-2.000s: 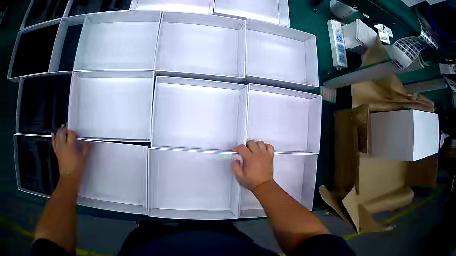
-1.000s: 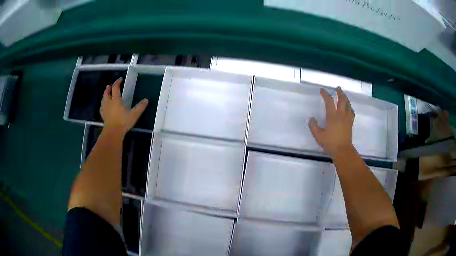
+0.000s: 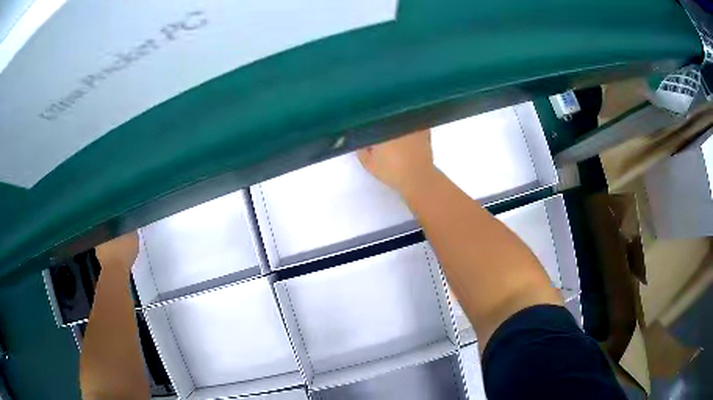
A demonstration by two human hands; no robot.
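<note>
White open box bases (image 3: 360,312) lie edge to edge in rows below the green shelf. My left hand (image 3: 119,251) reaches to the shelf's front edge at the left, over the bases with black inserts (image 3: 72,287). My right hand (image 3: 400,160) reaches over the upper row of bases to the same edge. The fingers of both hands are mostly hidden at or under the shelf edge, so their grip cannot be seen.
The green shelf (image 3: 469,47) crosses above the bases and bears a white printed box lid (image 3: 234,70). On the right are a power strip (image 3: 564,104), a white wire basket (image 3: 678,87), brown wrapping (image 3: 680,273) and a white box block (image 3: 680,191).
The view has tilted and moved closer to the shelf. Both hands, earlier visible with spread fingers over the bases, now reach farther back to the shelf edge, with the fingers mostly hidden.
</note>
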